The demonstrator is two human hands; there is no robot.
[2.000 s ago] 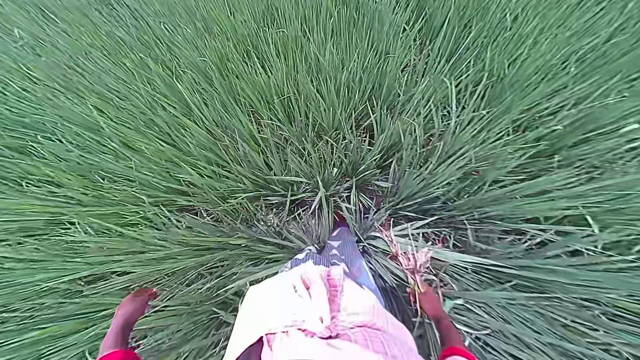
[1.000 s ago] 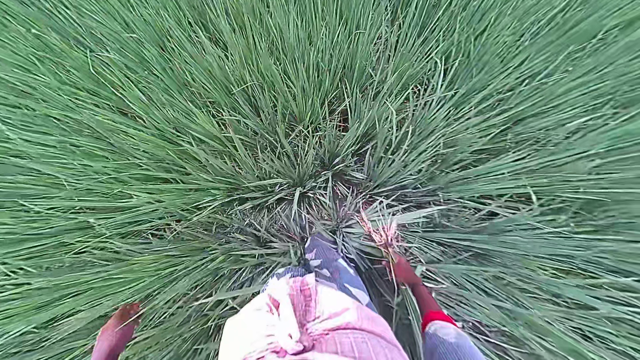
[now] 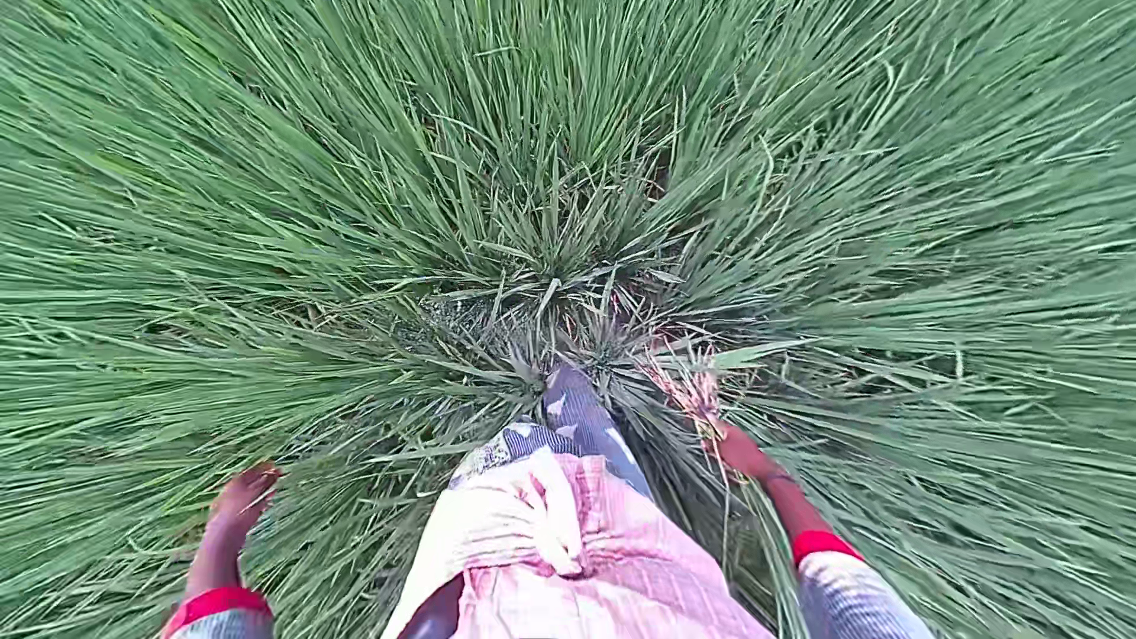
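At the lower right, my right hand (image 3: 738,451) is closed around a bunch of pulled plants (image 3: 697,390). Pale, pinkish roots or stalks stick out above the fist, and long green leaves trail below it. My left hand (image 3: 244,499) hangs over the grass at the lower left, its fingers slightly curled, with nothing seen in it. Tall green grass-like blades (image 3: 532,115) surround both hands. Between the hands is a pink and white cloth (image 3: 603,550), knotted at my waist.
Dense long blades lean outward on all sides. Ahead of my patterned trouser leg (image 3: 586,417) lies a flattened, darker patch of stems (image 3: 479,324). The ground and my feet are hidden beneath the leaves.
My forward leg and the view have shifted over the grass. My right hand keeps hold of the bunch throughout. My left hand, low at the frame's edge a second ago, shows higher.
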